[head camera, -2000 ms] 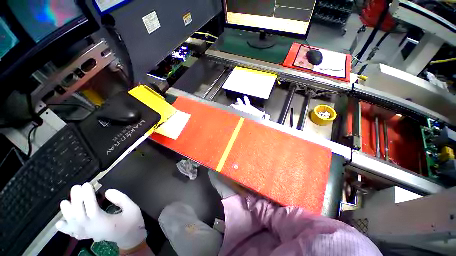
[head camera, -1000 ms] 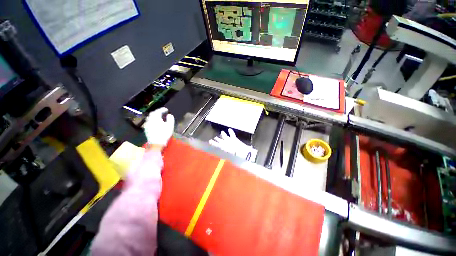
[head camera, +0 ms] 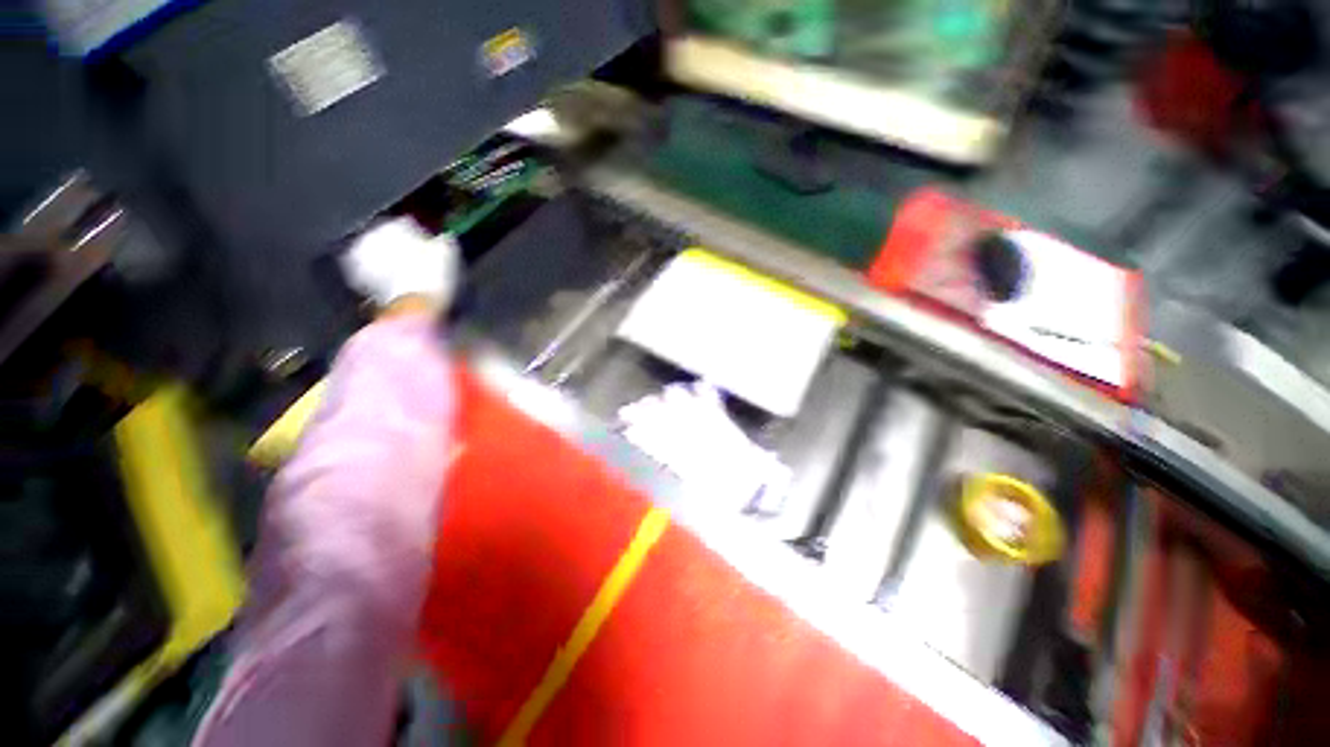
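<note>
My left hand (head camera: 401, 263), in a white glove with a pink sleeve, reaches out to the opening at the base of the dark machine panel. It is blurred, and I cannot tell whether its fingers hold anything. A green circuit board (head camera: 493, 183) shows in part in that opening, to the right of and beyond the hand. The red mat (head camera: 540, 540) with a yellow stripe lies below and right of my sleeve. My right hand is not in view.
A loose white glove (head camera: 700, 438) and a yellow-edged white sheet (head camera: 729, 329) lie by the rails. A round yellow dish (head camera: 1009, 518) is at right. A monitor (head camera: 846, 80) and a black mouse (head camera: 1002, 266) on a red mat stand behind. A yellow folder (head camera: 178, 504) is at left.
My left hand has moved from beside the keyboard up and forward to the machine opening, and slightly further left since the last frame. The view has shifted and blurred.
</note>
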